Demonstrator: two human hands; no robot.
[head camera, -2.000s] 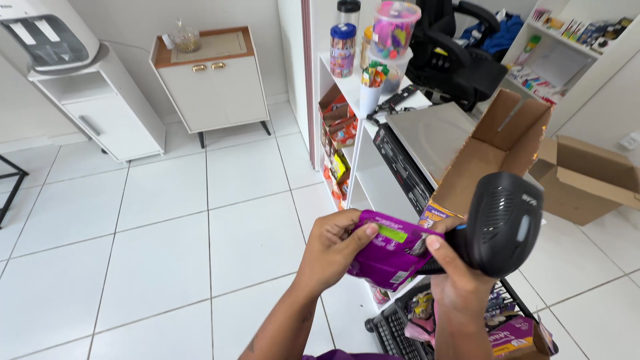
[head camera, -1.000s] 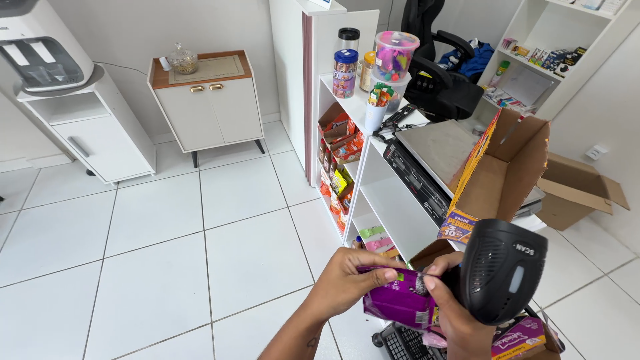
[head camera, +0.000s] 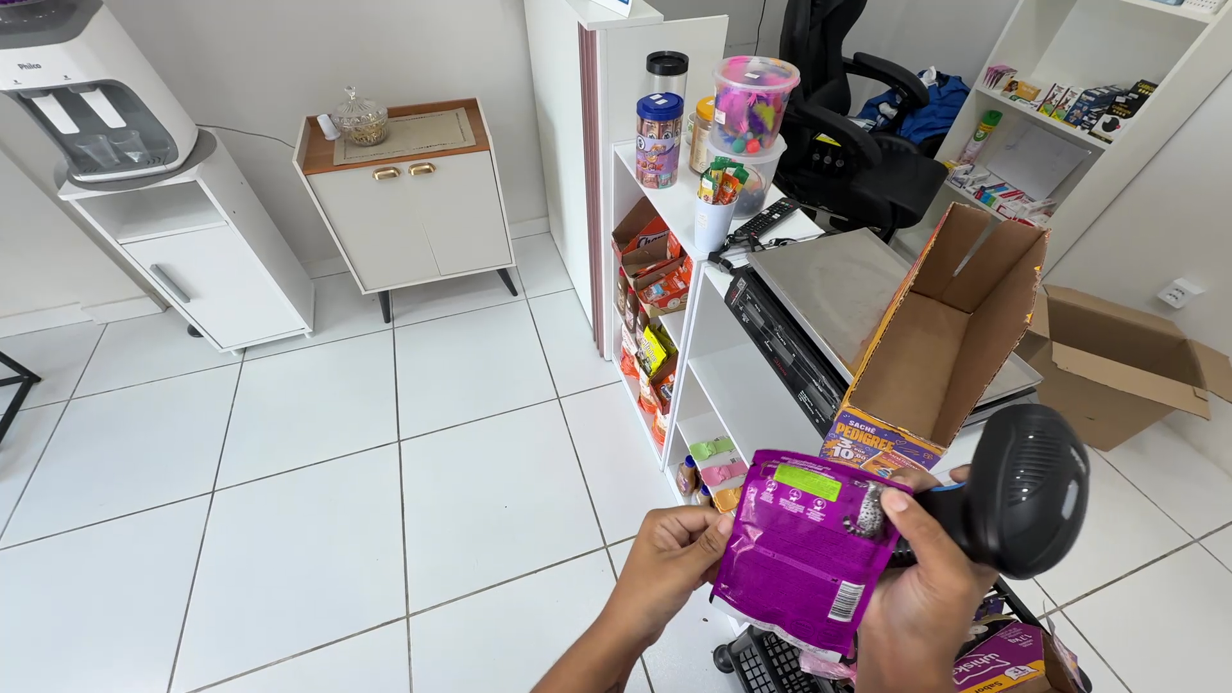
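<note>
A purple pet-food pouch is held up between both hands, its printed back with a barcode facing me. My left hand pinches its left edge between thumb and fingers. With the thumb on its right edge, my right hand holds the pouch and also a black handheld barcode scanner, whose head points up at the right. Behind the pouch, an open cardboard display box rests tilted over a metal-topped scale.
A black basket with packs and a purple carton lies below my hands. White shelves hold snack packs, plastic tubs and a cup of sachets. Another cardboard box stands on the floor at right.
The pouch, bunched and partly covered by my fingers a second ago, is now spread flat with its back in view. My left hand has moved from its top to its left edge.
</note>
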